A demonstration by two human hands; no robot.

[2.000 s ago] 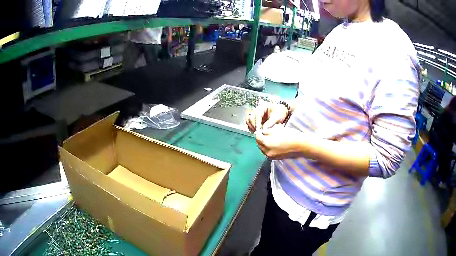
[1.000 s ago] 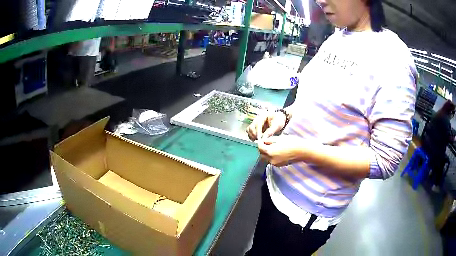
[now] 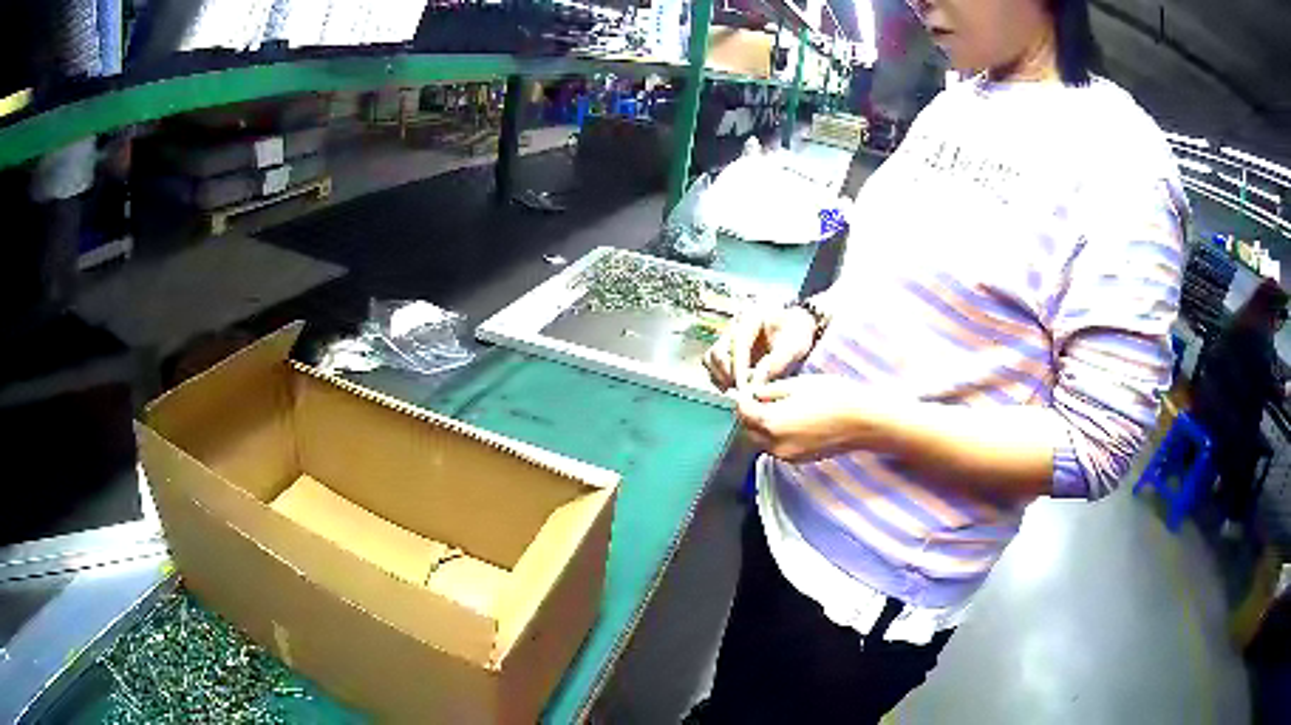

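Note:
Neither of my hands is in the picture. Nearest in front of me, an open brown cardboard carton (image 3: 333,581) stands on the green bench top (image 3: 602,425). Its inside shows mostly bare cardboard, with a loose flap or piece at the bottom. A heap of small leaded parts (image 3: 191,666) lies at the carton's left, cut off by the lower edge of the picture.
Beyond the carton are a crumpled clear plastic bag (image 3: 425,340) and a light grey frame (image 3: 595,366) with another heap (image 3: 644,283). A person in a striped top (image 3: 963,326) stands right of the bench, hands together. A blue stool (image 3: 1178,467) is behind.
The view has shifted slightly, so the carton and heap sit further left than two seconds ago. A background person has moved to the far left. The standing person's hands stay together.

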